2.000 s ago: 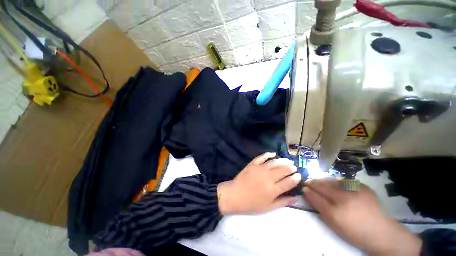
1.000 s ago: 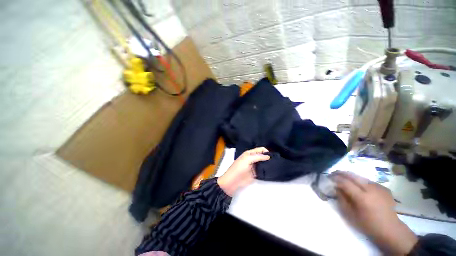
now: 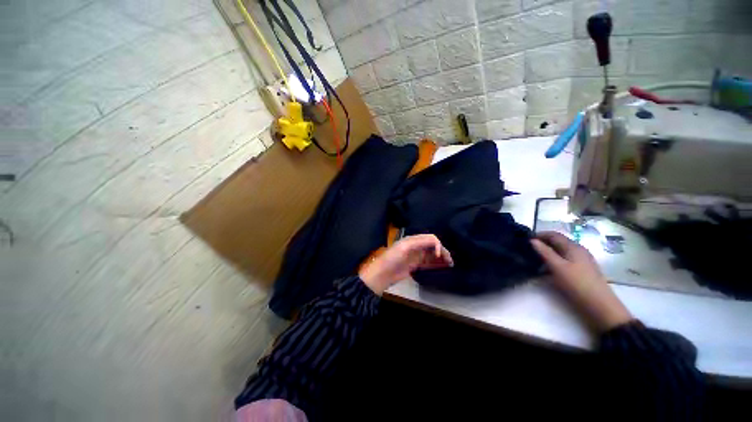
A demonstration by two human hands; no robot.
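A dark navy garment piece [image 3: 478,239] lies crumpled on the white table, left of the needle area. My left hand [image 3: 408,257] is at its left edge, fingers curled and apart, with no cloth visibly gripped. My right hand [image 3: 575,268] has its fingertips on the garment's right edge; whether they pinch it is unclear. The cream sewing machine [image 3: 672,152] stands at right, its lamp lighting the bare needle plate [image 3: 589,235]. A folded dark garment stack [image 3: 350,214] lies at left.
Cardboard [image 3: 260,206] leans behind the stack, with a yellow plug [image 3: 294,128] and hanging cables above. Orange material [image 3: 425,155] shows beside the stack. Black ragged cloth [image 3: 709,251] lies under the machine arm. A light blue handle [image 3: 565,138] sticks out left of the machine head.
The garment has come away from the needle and lies to its left. My left hand has let go of the cloth. My right hand has moved from the needle to the garment's edge. The view has shifted.
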